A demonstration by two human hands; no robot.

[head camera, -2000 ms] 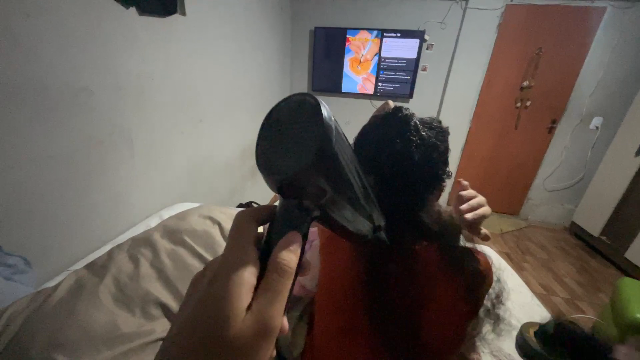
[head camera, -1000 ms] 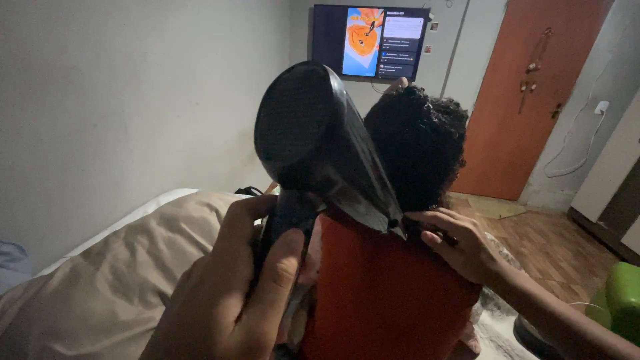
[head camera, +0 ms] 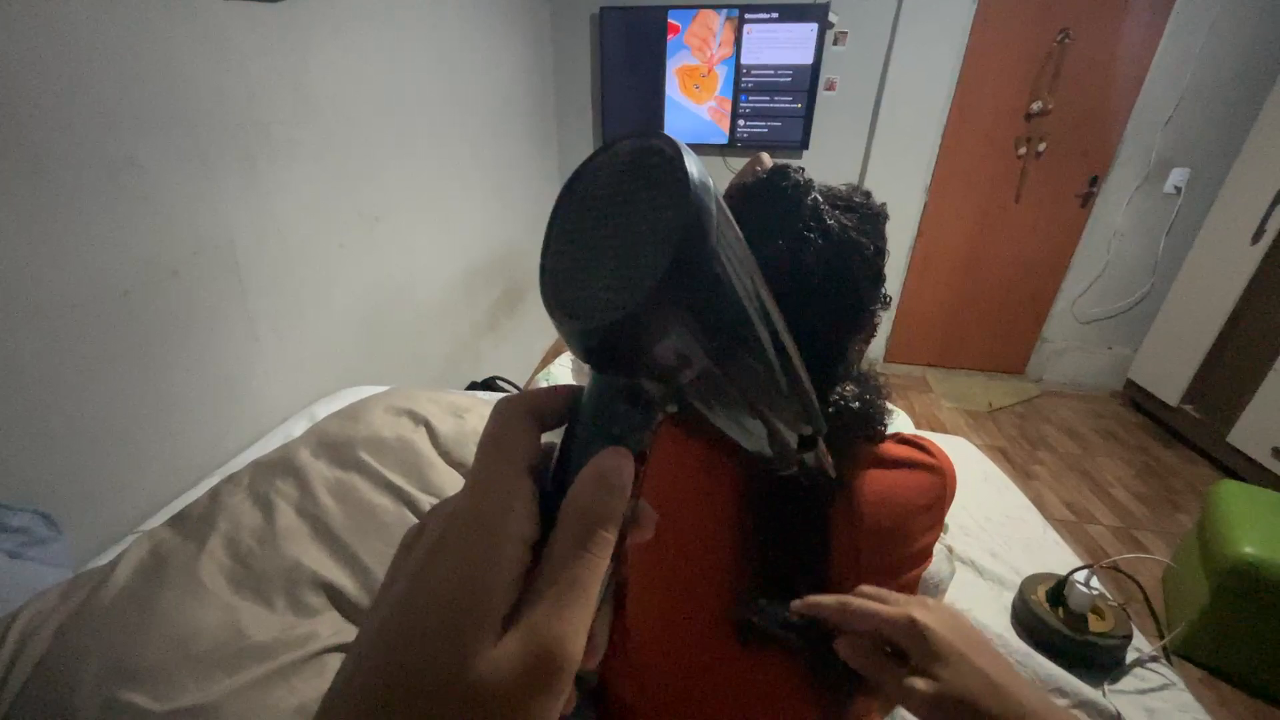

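My left hand (head camera: pixel 500 570) is wrapped around the handle of a black hair dryer (head camera: pixel 690 290), whose nozzle points down and right at dark hair. A person in a red shirt (head camera: pixel 690 560) sits with their back to me. Part of their curly dark hair (head camera: pixel 810 230) is bunched at the head; a straighter length of hair (head camera: pixel 790 530) hangs down the back. Low on that length, my right hand (head camera: pixel 900 640) holds a dark object, blurred, perhaps a brush or comb, against the hair.
The person sits on a bed with a white sheet (head camera: pixel 990 520) and a beige blanket (head camera: pixel 270 520). At the right are a round power outlet block (head camera: pixel 1070 625) with cords and a green stool (head camera: pixel 1230 580). A television (head camera: pixel 635 90) and an orange door (head camera: pixel 1030 180) are beyond.
My right hand has moved down the person's back from beside the dryer's nozzle, where it was one second ago. My left hand still holds the dryer.
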